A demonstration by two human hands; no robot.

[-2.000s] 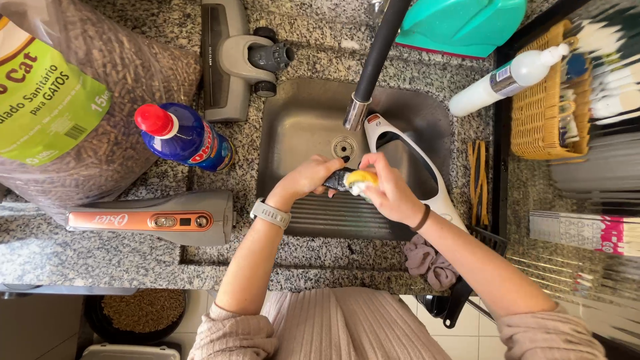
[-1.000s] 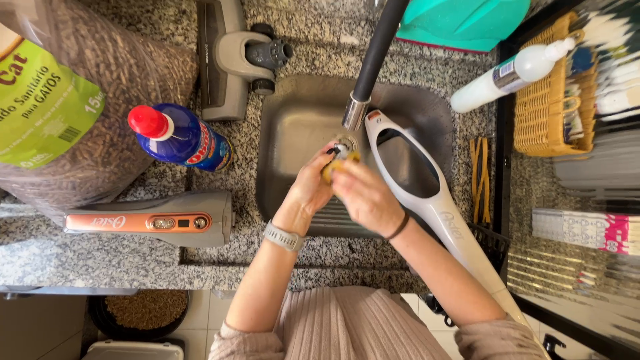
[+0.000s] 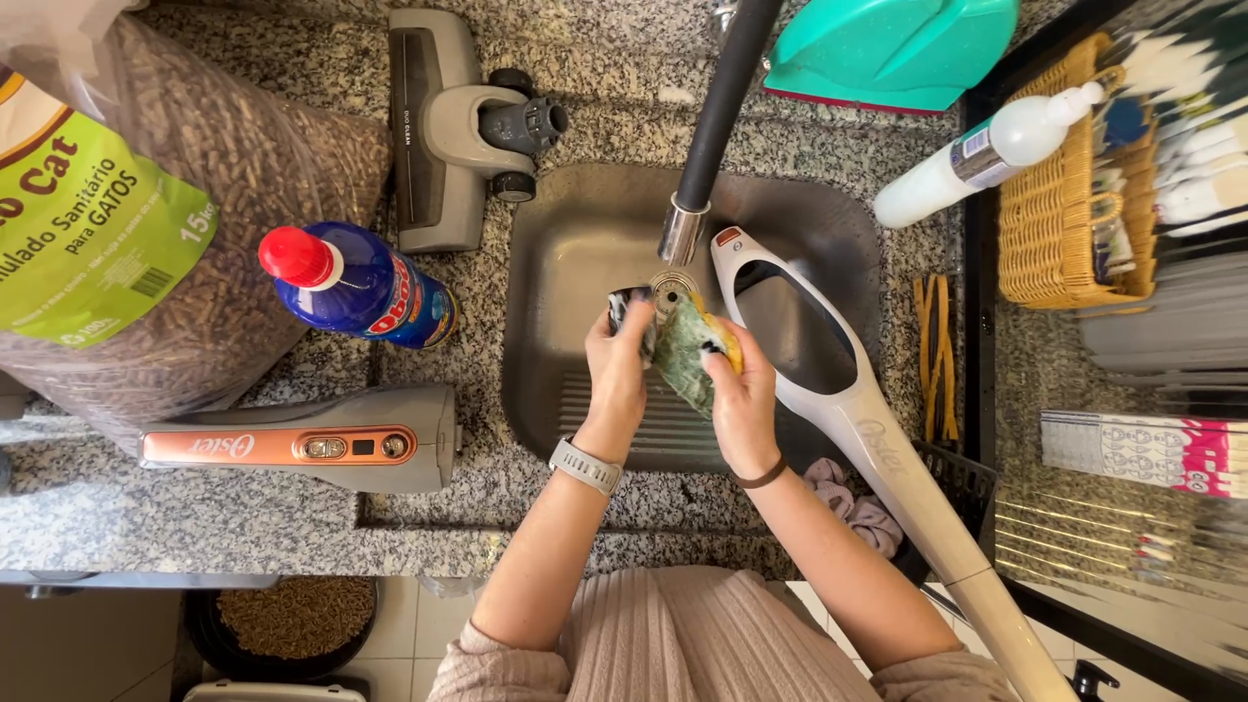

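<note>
My left hand (image 3: 619, 366) holds a small dark part with white foam on it (image 3: 632, 310), over the metal sink (image 3: 546, 234). In my right hand (image 3: 743, 395) is a green and yellow scouring sponge (image 3: 690, 356), its green side showing. The two hands are close together, just below the black faucet's metal spout (image 3: 684, 229) and over the drain (image 3: 671, 285). A white Oster vacuum handle (image 3: 863, 429) leans across the sink's right side, its loop beside my right hand. What the small part is, I cannot tell.
Left of the sink are a vacuum floor head (image 3: 458, 136), a blue bottle with a red cap (image 3: 361, 288), an Oster vacuum body (image 3: 292, 444) and a bag of pellets (image 3: 234, 146). At right stand a white bottle (image 3: 975, 156), a wicker basket (image 3: 1024, 214) and a teal dustpan (image 3: 887, 49).
My hands have moved slightly apart, and the sponge's green side now shows between them. The vacuum handle's lower part has shifted since the oldest frame.
</note>
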